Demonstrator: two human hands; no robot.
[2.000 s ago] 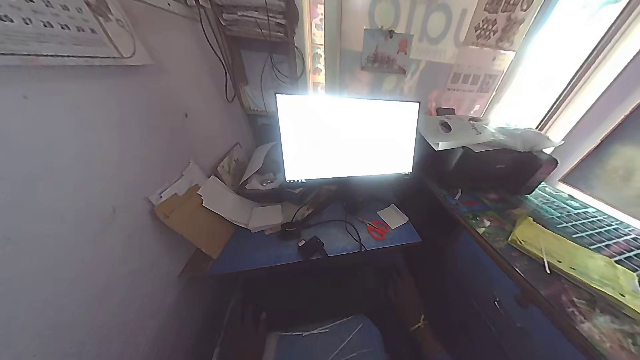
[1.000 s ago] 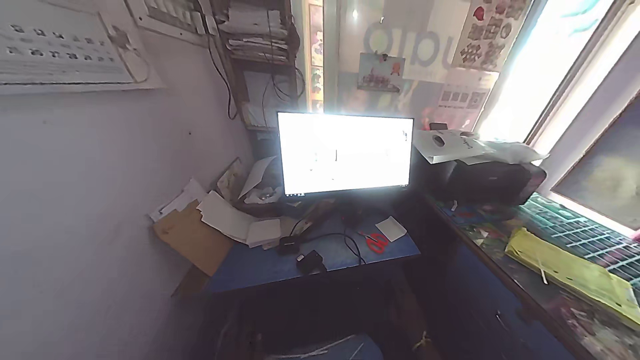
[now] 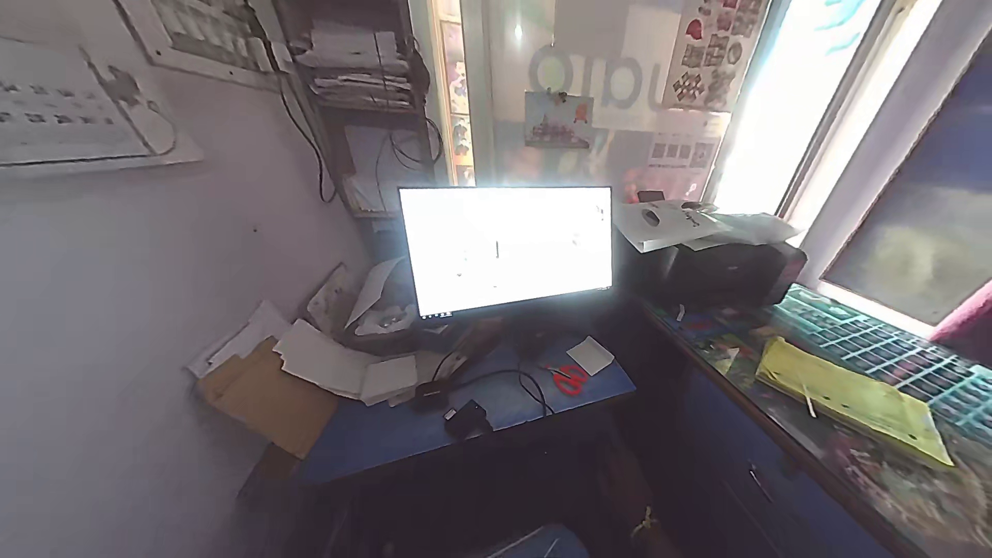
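Note:
My right hand (image 3: pixel 626 473) is low in the dark space below the blue desk, right of centre, with a yellowish band at the wrist. Shadow hides its fingers, and whether it touches anything does not show. My left hand cannot be made out. Above, on the blue desk (image 3: pixel 349 446), lie red-handled scissors (image 3: pixel 570 380), a small white paper (image 3: pixel 590 355), a black adapter (image 3: pixel 466 418) and a black cable. Behind them stands a lit monitor (image 3: pixel 508 248).
Papers (image 3: pixel 325 360) and a brown envelope (image 3: pixel 271 395) lean by the left wall. A black printer (image 3: pixel 732 271) carries papers. On the right counter lie a yellow folder (image 3: pixel 852 399) and a teal grid rack (image 3: pixel 876 333). A blue seat (image 3: pixel 542 542) shows at the bottom.
The left hand, faintly visible at the lower left two seconds ago, is no longer discernible. The right hand remains low below the desk. The view has shifted somewhat.

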